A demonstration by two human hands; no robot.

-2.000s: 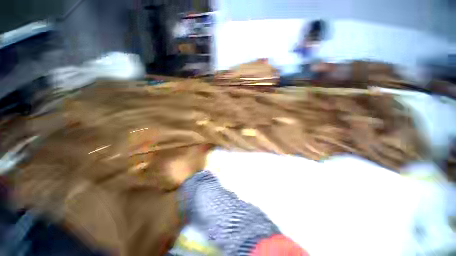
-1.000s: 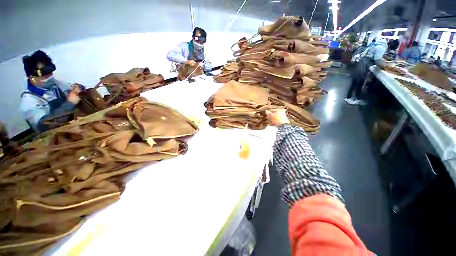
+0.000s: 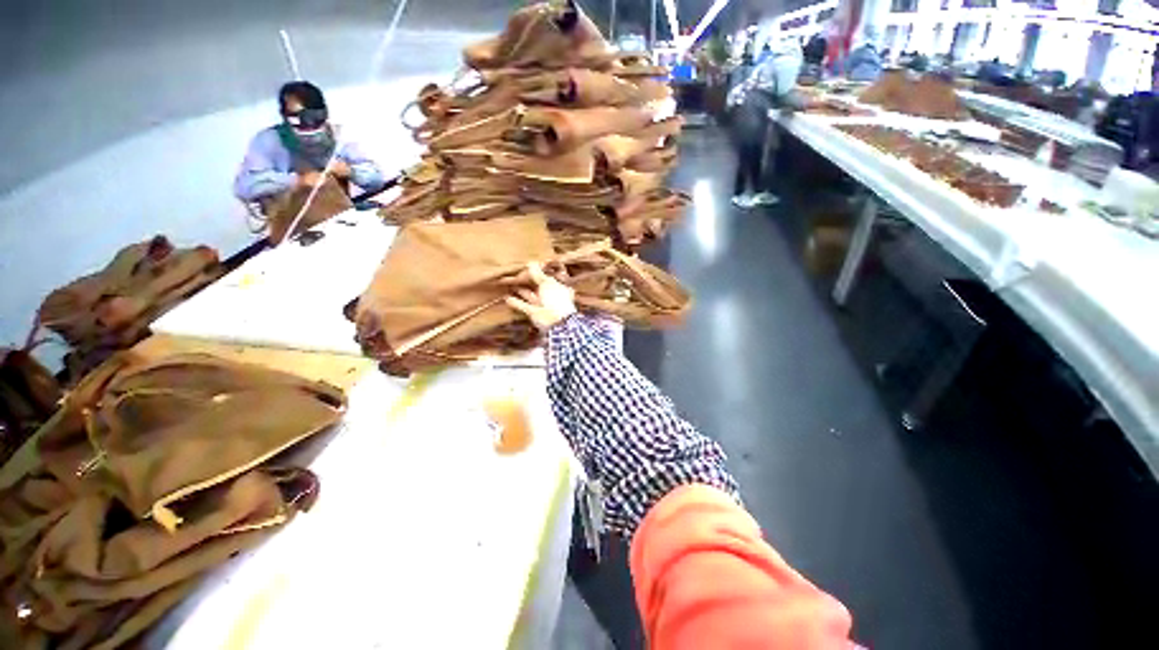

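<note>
My right hand (image 3: 544, 300), bare with a checked sleeve cuff and a red-orange upper sleeve, reaches out to a small stack of brown bags (image 3: 451, 279). Its fingers lie on the right edge of the top bag, thumb and fingers slightly apart; whether they grip the bag is hard to tell. A rounded orange bottle-like thing (image 3: 511, 428) lies on the white table (image 3: 420, 508) near its right edge, closer to me. My left hand is not in view.
A tall heap of brown bags (image 3: 547, 140) stands behind the small stack. More brown bags (image 3: 191, 432) with yellowish edges lie at the left. A seated person (image 3: 305, 159) works across the table. A dark aisle and another long table (image 3: 928, 216) lie right.
The view has turned right, so the table and stacks appear further left. My right hand remains at the small stack, whose top bag now looks spread wider and tilted.
</note>
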